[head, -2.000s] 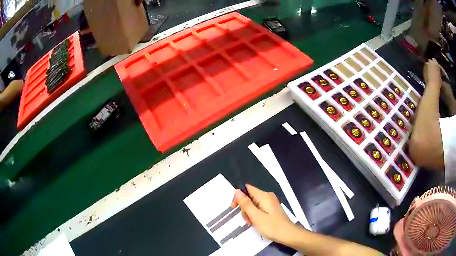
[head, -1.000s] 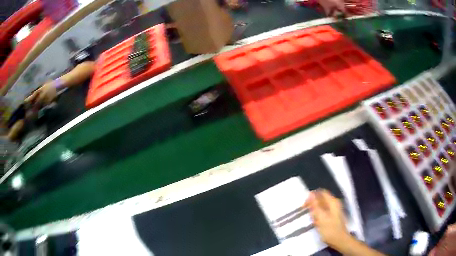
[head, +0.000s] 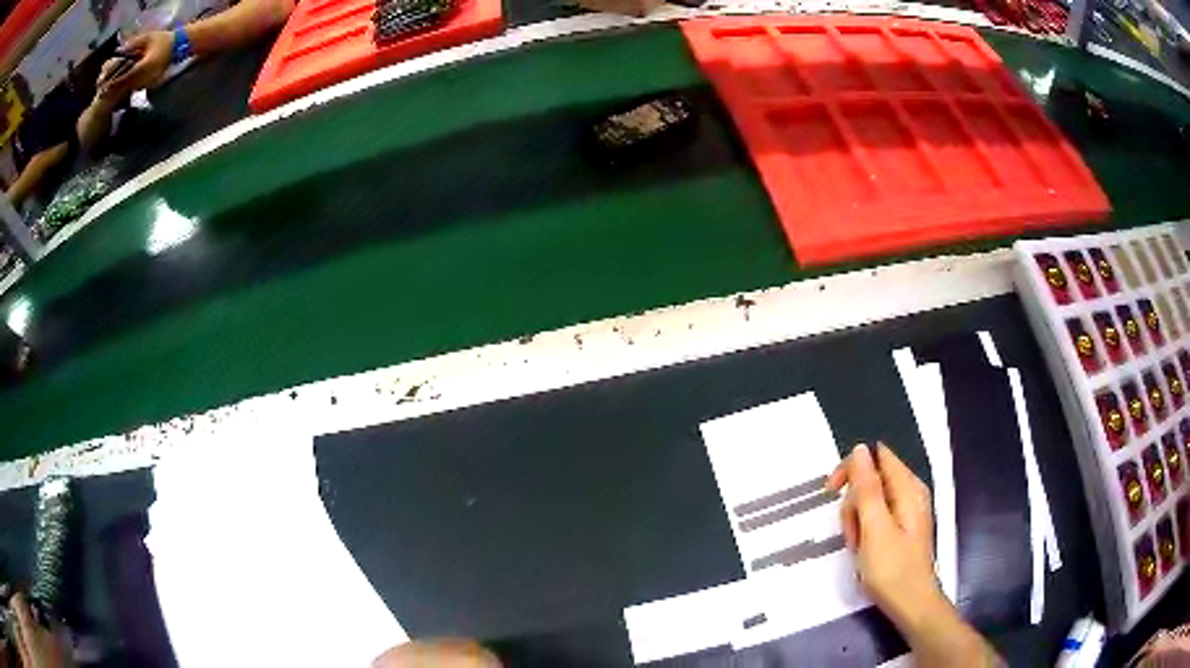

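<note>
My right hand (head: 894, 529) is closed at the right edge of a white liner sheet (head: 770, 444) that carries grey strips (head: 783, 499). A small dark end of a slim tool shows between its fingertips; the rest is hidden. A short liner piece with a small grey block (head: 754, 621) lies below the sheet. My left hand (head: 437, 654) is only partly in view, cut off by the bottom edge, beside the lower right of a stack of blank white sheets (head: 255, 548). Its fingers cannot be made out.
A glossy black band with white edges (head: 988, 470) lies right of my right hand. Beyond it are a white compartment tray (head: 1109, 522) of red-and-gold parts and a white-and-blue object (head: 1081, 643). The green belt (head: 392, 261) carries a phone unit (head: 643, 127) and red tray (head: 900, 144). Another person's hands (head: 144, 59) show upper left.
The view has swung left, so the bench things sit further right in the picture. The white sheet stack and part of my left hand have come into view. My right hand stays by the strip sheet.
</note>
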